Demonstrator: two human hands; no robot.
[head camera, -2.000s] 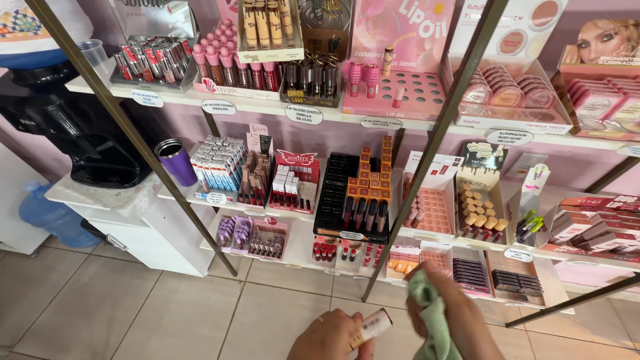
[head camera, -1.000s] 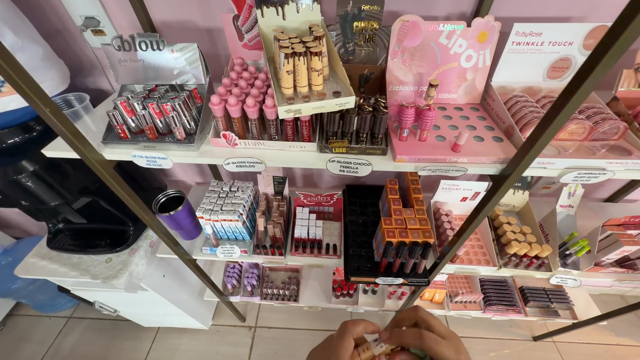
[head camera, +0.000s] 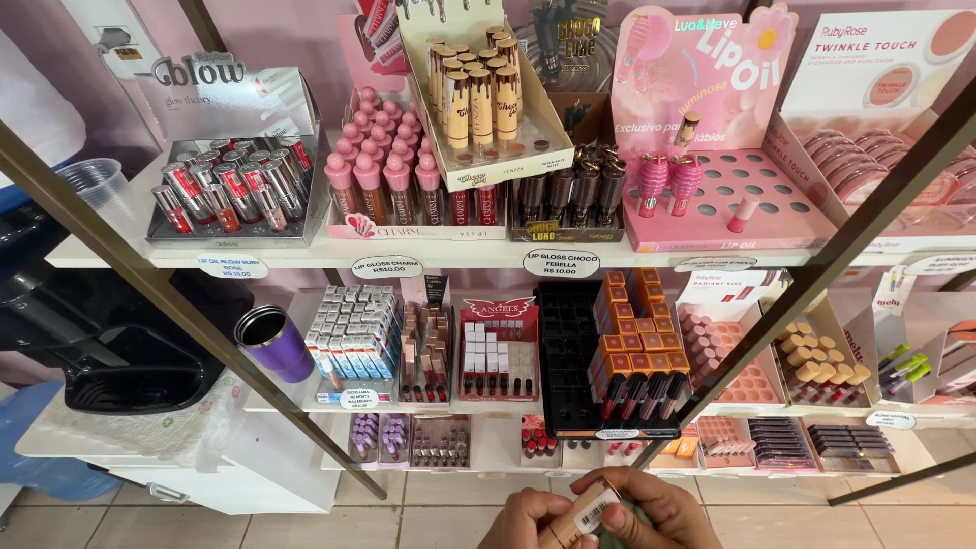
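My left hand (head camera: 526, 518) holds a beige cosmetic tube (head camera: 583, 518) with a barcode label, low in the view. My right hand (head camera: 656, 507) has its fingers on the tube's upper end and also holds a green cloth (head camera: 629, 530), mostly hidden beneath the fingers. Above them on the upper shelf, a tilted carton display (head camera: 476, 179) holds similar beige tubes with brown drip caps (head camera: 482, 107). One such tube (head camera: 688, 131) stands in the pink lip oil display (head camera: 709, 229).
Pink-capped glosses (head camera: 381, 164) fill a box on the upper shelf (head camera: 305, 263). Below stand orange cartons in a black tray (head camera: 568, 366) and a purple tumbler (head camera: 278, 343). Diagonal metal posts (head camera: 831, 252) cross before the shelves. A black dispenser (head camera: 130, 358) is at left.
Both hands have come together around the tube; two seconds ago the right hand, with the green cloth, was apart from it. The view has moved closer to the shelves.
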